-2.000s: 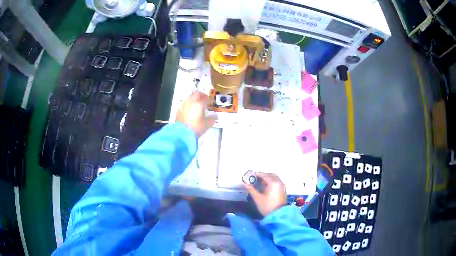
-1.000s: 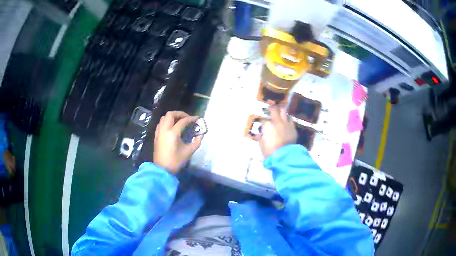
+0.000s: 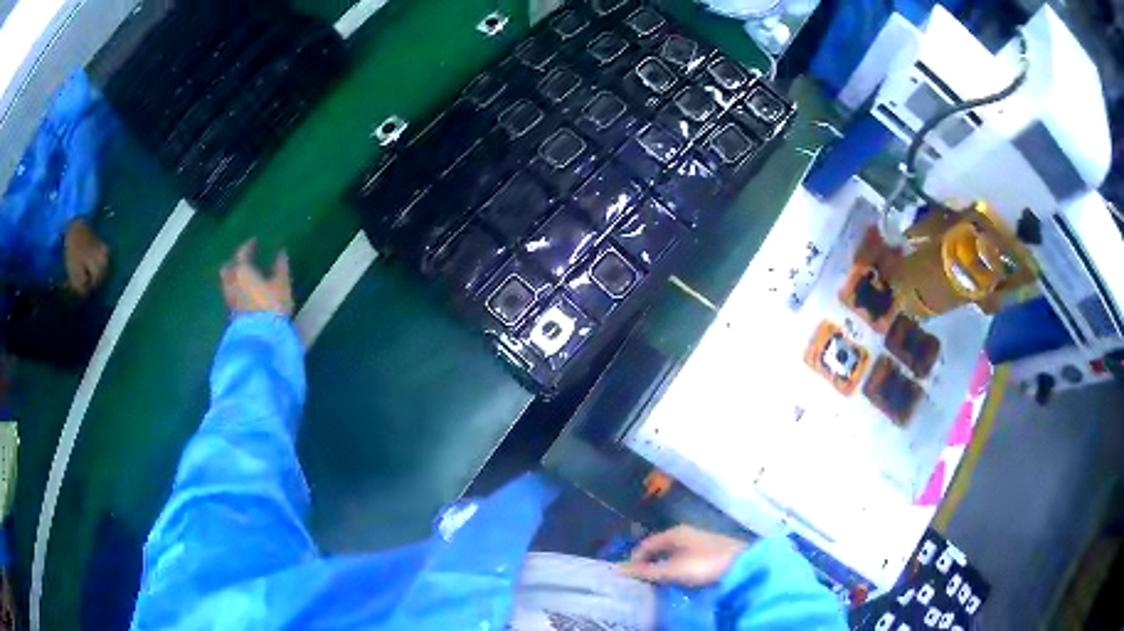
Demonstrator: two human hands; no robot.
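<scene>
My left hand (image 3: 256, 284) is over the green conveyor (image 3: 323, 216), its fingers apart and no part visible in it. Two small square white parts with dark centres, one (image 3: 390, 130) nearer and one (image 3: 492, 22) farther, lie on the belt beyond it. My right hand (image 3: 688, 555) is low, by the front edge of the white table (image 3: 740, 431), with fingers bent; whether it holds anything is unclear. A white housing with a dark centre (image 3: 842, 356) sits in an orange-brown fixture (image 3: 818, 340), away from both hands.
A black blister tray (image 3: 530, 203) lies between conveyor and table, with a white part (image 3: 551, 330) in its near corner. The brass press head (image 3: 968, 261) stands over the fixtures. Another person's hand (image 3: 86, 256) is at far left. A second parts tray (image 3: 943, 592) is lower right.
The view has swung left. My left hand has moved onto the conveyor, and the dark-centred part it held no longer shows in it. My right hand has left the fixture and dropped to the table's front edge.
</scene>
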